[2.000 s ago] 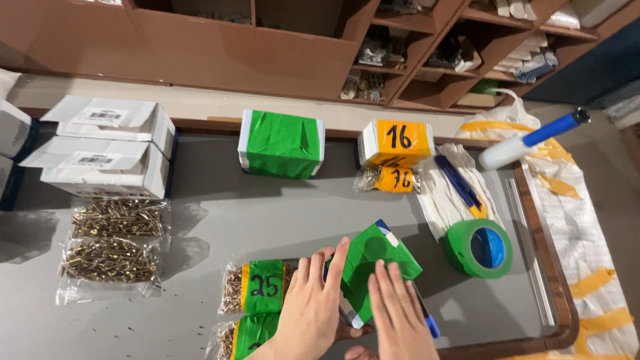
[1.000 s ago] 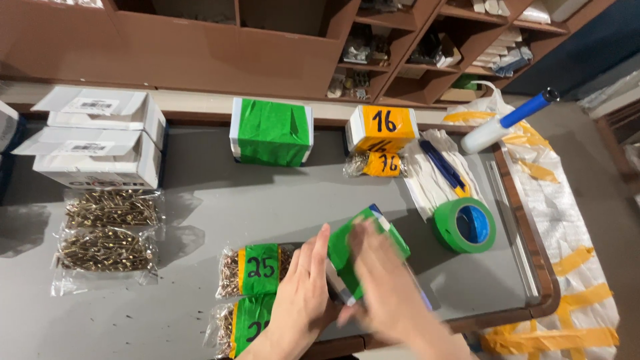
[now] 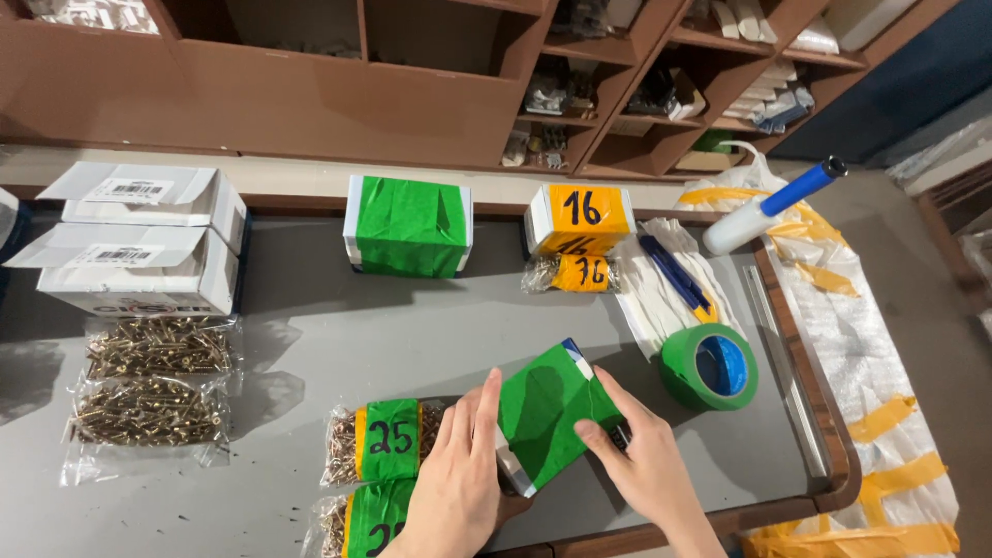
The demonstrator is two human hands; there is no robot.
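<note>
Between my two hands, near the table's front edge, is a small cardboard box (image 3: 546, 415) wrapped in green tape. My left hand (image 3: 463, 457) grips its left side, and my right hand (image 3: 639, 449) holds the right side, thumb on the green top. Just left of my left hand lie bags of screws (image 3: 387, 439) banded with green and orange tape marked 25. A roll of green tape (image 3: 707, 367) stands to the right of the box. Behind it a dark blue utility knife (image 3: 678, 275) rests on white cloth gloves (image 3: 632, 302). Part of a black object shows under my right hand.
Another green-taped box (image 3: 408, 226) stands at the back, beside a box with orange tape marked 16 (image 3: 583, 213) and a small bag (image 3: 581, 273). White boxes (image 3: 139, 267) and clear bags of screws (image 3: 147, 411) are at left. A stretch film roll (image 3: 775, 205) leans over the right rim.
My right hand has moved off the middle of the green top to the right side of the box. My left hand stays at the left side.
</note>
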